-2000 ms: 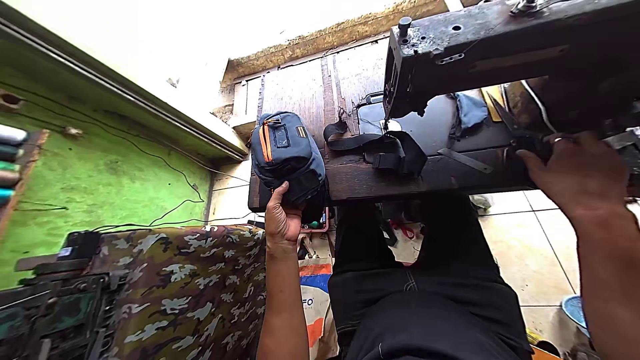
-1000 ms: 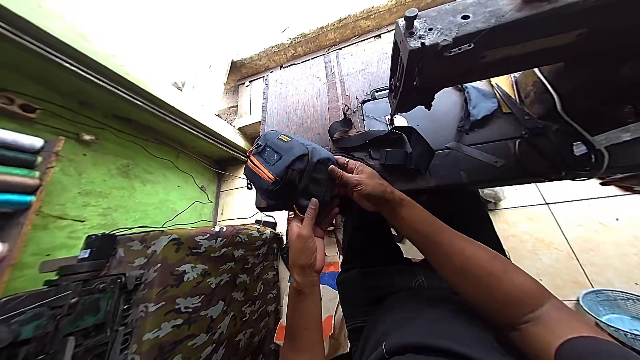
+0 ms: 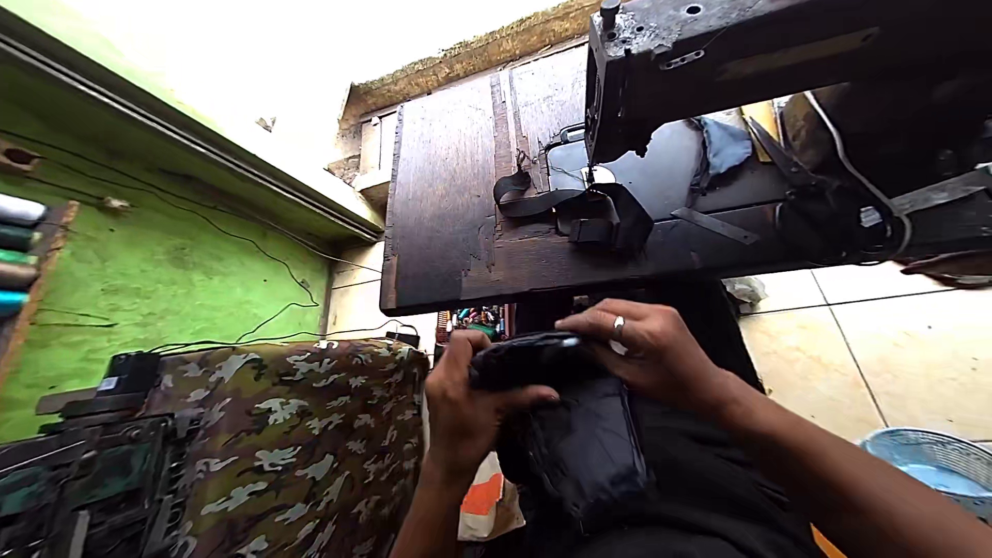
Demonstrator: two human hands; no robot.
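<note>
A dark fabric bag (image 3: 585, 442) is held over my lap, below the front edge of the sewing table. My left hand (image 3: 473, 387) grips its left end, thumb across the near side. Around the upper right edge, the fingers of my right hand (image 3: 651, 345), one with a ring, are closed. Much of the bag is in shadow and its far side is hidden. Beyond it, a black webbing strap with a buckle (image 3: 612, 221) lies on the wooden table (image 3: 442, 209), under the head of the sewing machine (image 3: 612, 101).
Scissors (image 3: 783, 159), a metal strip (image 3: 714, 225) and a blue-grey cloth (image 3: 725, 146) lie right of the needle. A camouflage fabric cover (image 3: 294, 442) is at left, thread spools (image 3: 19, 240) by the green wall. A plastic basket (image 3: 938, 465) stands on the floor at right.
My right hand has come from the scissors area to the bag. Both hands have brought the bag from the table's left front corner down over my lap and turned it.
</note>
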